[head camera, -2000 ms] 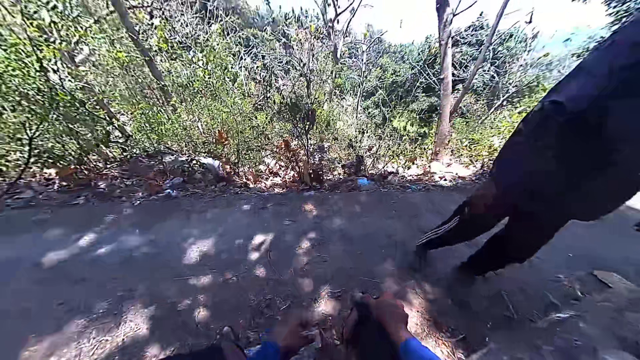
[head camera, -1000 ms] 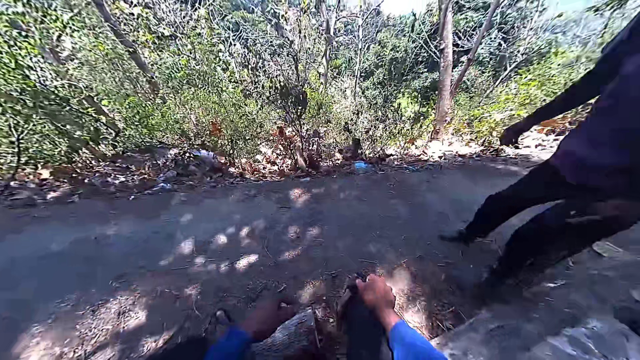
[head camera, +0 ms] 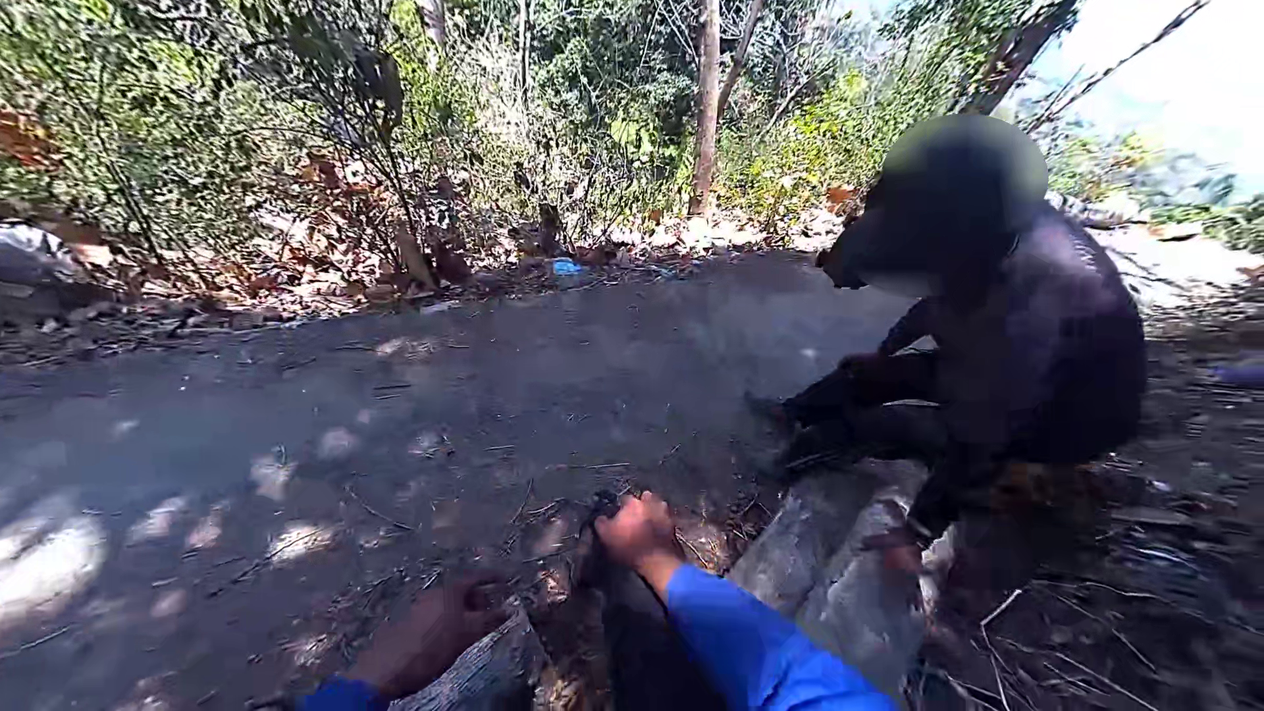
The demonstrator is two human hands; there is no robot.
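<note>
My right hand, in a blue sleeve, rests with curled fingers at the far end of a dark, elongated thing, perhaps my trousered leg. Whether the fingers grip it cannot be told. Lower left, my left hand lies in shade, blurred, beside the end of a rough grey log or stone. Its fingers are too dark to make out clearly. Dry leaves and twigs lie on the ground between the two hands.
A person in dark clothes sits low at the right, beside large grey rocks or logs. A dirt path runs across the front. Beyond it are dry leaves, a scrap of blue litter, shrubs and a tree trunk.
The other person, on their feet and leaning earlier, now sits at the right. My view has swung to the right. My right hand stays by the dark thing.
</note>
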